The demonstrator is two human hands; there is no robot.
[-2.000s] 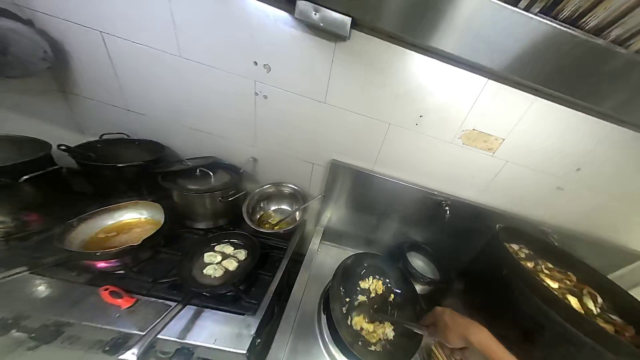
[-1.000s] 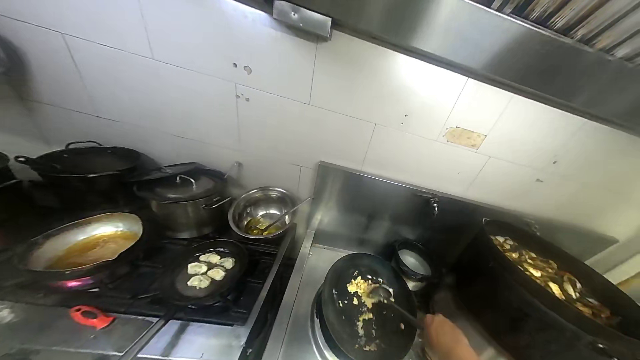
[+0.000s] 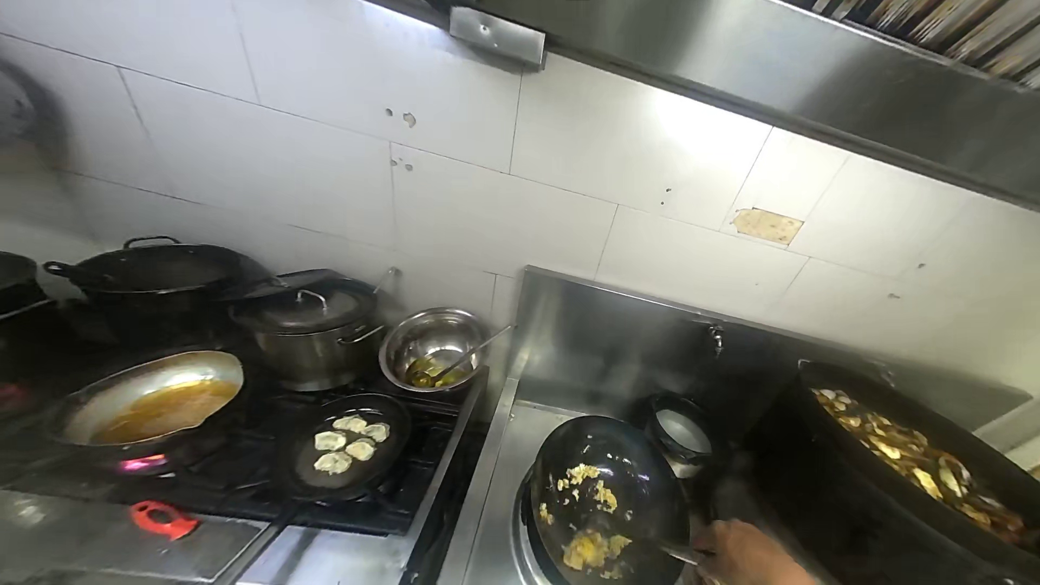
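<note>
My right hand (image 3: 743,552) comes in at the bottom right, closed around the metal handle of a cooking utensil (image 3: 681,552) that reaches into a black wok (image 3: 650,479). The utensil's working end is hard to make out against the dark metal. Pieces of what looks like scrambled egg (image 3: 589,548) lie in the wok, the largest clump low down and smaller bits above it. The wok sits tilted on a round burner ring set in a steel range. My left hand is out of view.
A large black pot (image 3: 853,479) of cooked food stands right; a small pot (image 3: 682,431) sits behind the wok. Leftward are a frying pan (image 3: 390,455) with dumplings, a steel bowl (image 3: 435,317) with a ladle, a lidded pot (image 3: 313,357), a pan of oily liquid (image 3: 162,406) and a red object (image 3: 162,520).
The egg, gathered around the utensil's head one second ago, is now scattered, with its main clump lower in the wok. My right hand keeps hold of the utensil.
</note>
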